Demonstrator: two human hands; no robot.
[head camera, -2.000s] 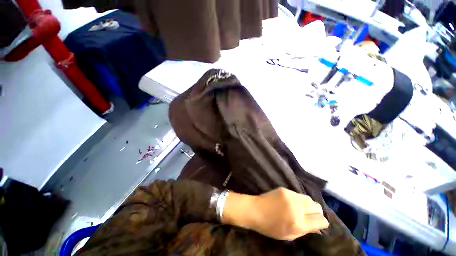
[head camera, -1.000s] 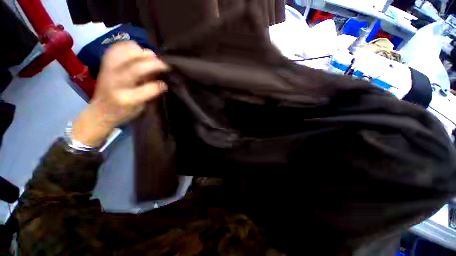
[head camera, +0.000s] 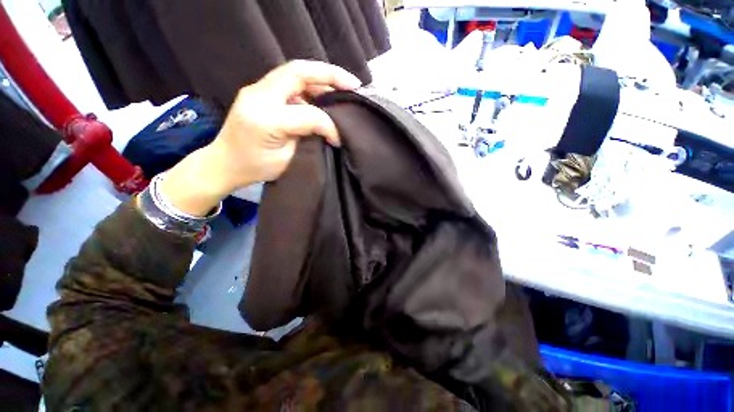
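My left hand (head camera: 278, 121) is raised at the centre left and grips the upper edge of a dark brown garment (head camera: 290, 233) between thumb and fingers. The garment hangs down from the hand into my lap, with its shinier lining (head camera: 443, 273) showing on the right side in loose folds. My right hand is not visible; the lower right, where the garment and a camouflage-like dark sleeve lie, shows no fingers.
Brown garment pieces (head camera: 217, 40) hang at the upper left beside a red pipe (head camera: 88, 145). The white sewing machine table (head camera: 555, 265) spans the right, with snips (head camera: 591, 245) and fabric swatches (head camera: 641, 260). A blue bin (head camera: 644, 382) is below it.
The garment was spread wide across the view a second ago; now it hangs in a narrower bundle. My left hand has moved right, still holding it. Table and machine show again.
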